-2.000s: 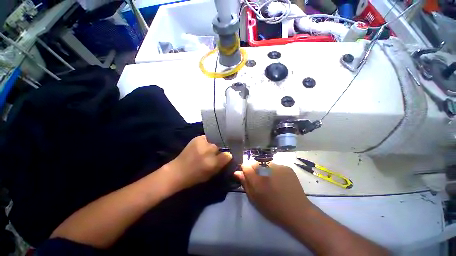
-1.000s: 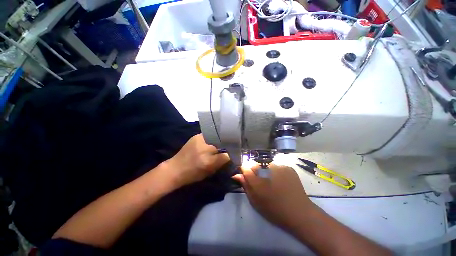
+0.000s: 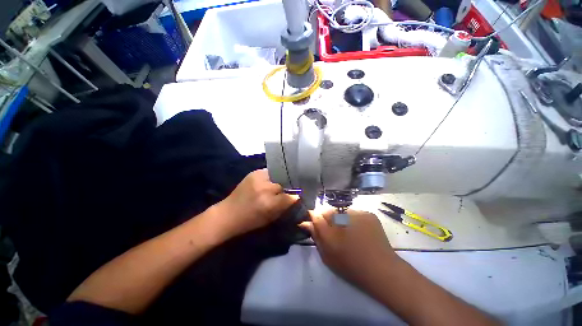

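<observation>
The black garment (image 3: 121, 172) lies in a large heap at the left, and its edge runs under the head of the white sewing machine (image 3: 447, 121). My left hand (image 3: 258, 200) is closed on the garment just left of the needle area. My right hand (image 3: 351, 245) has its fingertips on the garment edge at the front of the needle area, close to my left fingertips. The needle and presser foot are mostly hidden by the machine head and my hands. Yellow-handled thread snips (image 3: 418, 223) lie on the bed right of my right hand.
A yellow ring (image 3: 292, 83) hangs around a grey post above the head. Behind the machine are a white bin (image 3: 217, 38) and a red tray (image 3: 376, 53) with thread and cables. A round silver tension knob (image 3: 372, 181) sticks out of the machine's front.
The view has shifted slightly, so the machine appears a little further right. Both hands keep nearly the same place at the needle, and the garment edge between them has shifted slightly.
</observation>
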